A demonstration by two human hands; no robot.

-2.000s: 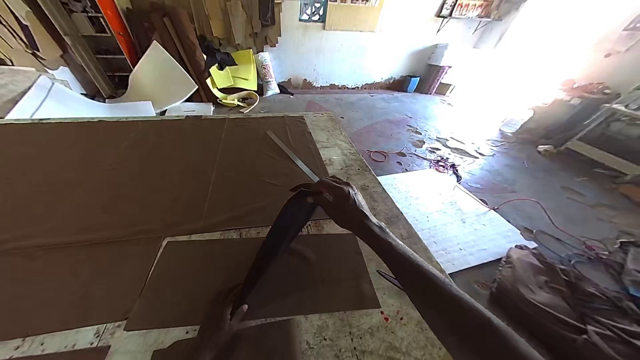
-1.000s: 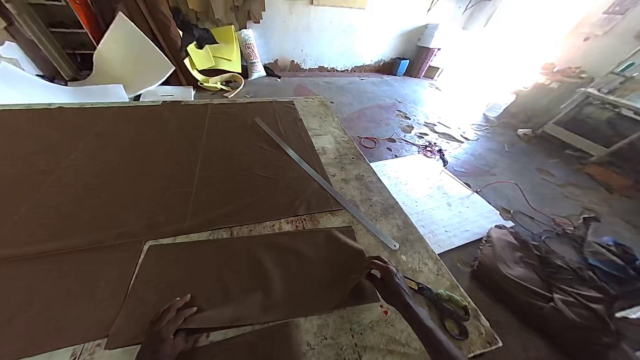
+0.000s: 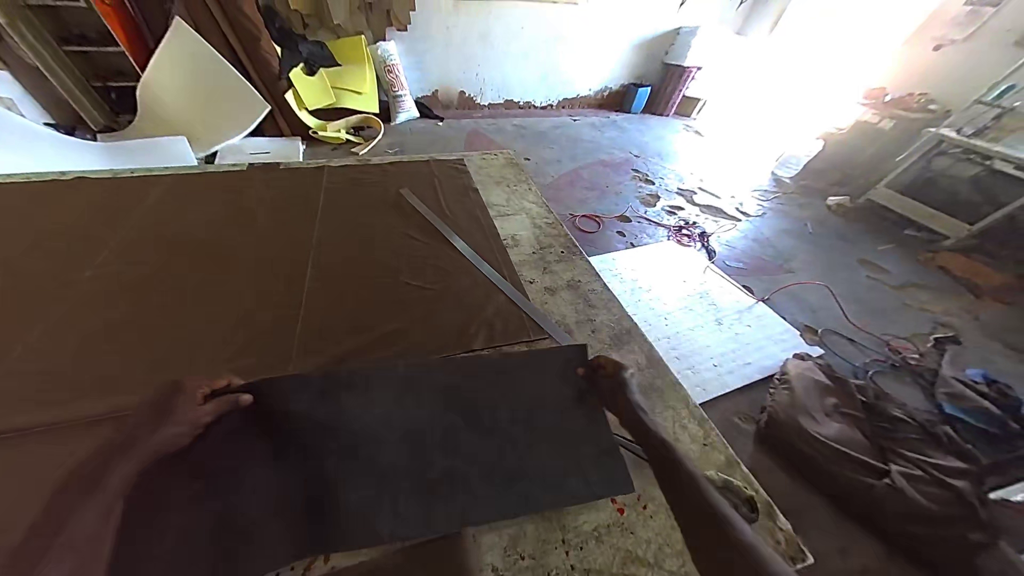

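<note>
A dark rectangular piece of cloth (image 3: 432, 448) is held up by its far edge between my two hands. My left hand (image 3: 200, 408) pinches the edge near the left, with the thumb on top. At the far right corner, my right hand (image 3: 610, 384) grips the same piece. Beyond it a large brown cloth (image 3: 200, 256) lies spread on the worktable. A metal ruler (image 3: 480, 264) rests slantwise over that cloth and the table top, its near end at the held piece. Scissors (image 3: 732, 492) lie on the table, partly hidden behind my right forearm.
The worn worktable (image 3: 552, 264) ends at a slanting right edge. On the floor past it are a pale board (image 3: 688, 312), a red cable (image 3: 824, 288) and a heap of brown fabric (image 3: 848, 440). Yellow foam sheets (image 3: 340, 76) and white sheets (image 3: 192, 88) stand beyond the far edge.
The smaller cloth piece, lying on the table a second ago, is now lifted with its dark side showing. Both hands have moved to its far edge. The ruler, in my right hand earliest, lies on the table.
</note>
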